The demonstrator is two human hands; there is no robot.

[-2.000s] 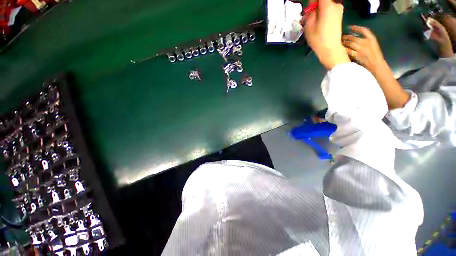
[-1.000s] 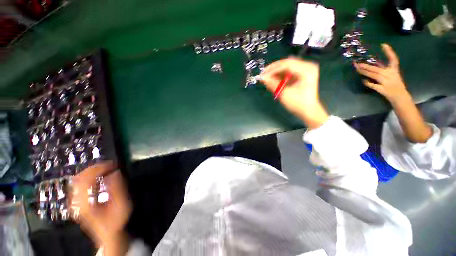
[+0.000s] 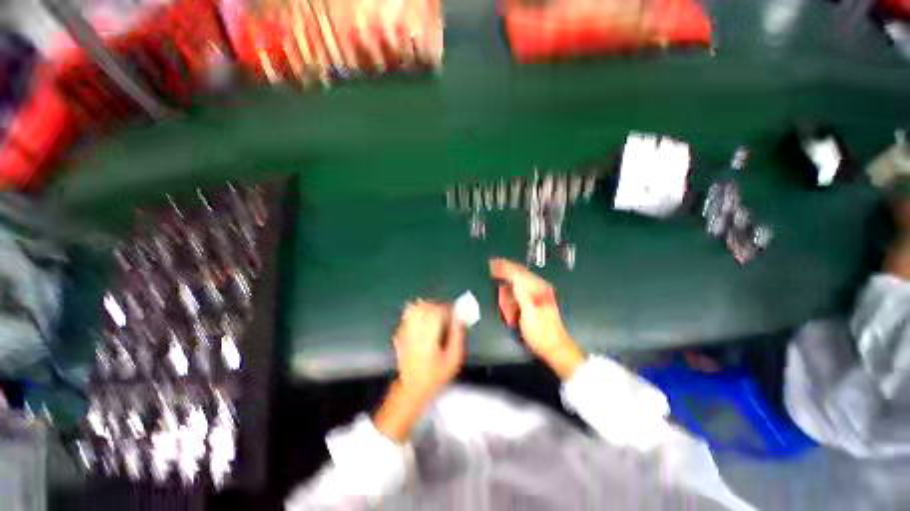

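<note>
My left hand (image 3: 427, 344) is over the mat's front edge, gripping a small white piece (image 3: 467, 308) between thumb and fingers. My right hand (image 3: 532, 307) is just to the right, apart from it, fingers curved; blur hides whether it holds anything. Beyond the hands, silver clips (image 3: 519, 190) stand in a row, with a few loose clips (image 3: 544, 235) in front. A large black tray (image 3: 269, 339) at the left holds many clipped units (image 3: 180, 339). All is motion-blurred.
Green mat (image 3: 379, 230). A white pad (image 3: 653, 175) lies right of the clip row, and another clip pile (image 3: 731, 215) beyond it. Red bins (image 3: 609, 28) stand at the back. A blue stool (image 3: 728, 409) is below the mat. A person's sleeve (image 3: 848, 369) is at the right.
My left hand has come from the tray to the middle with the white piece. My right hand has moved down from the clips; the red pen no longer shows. The view has shifted.
</note>
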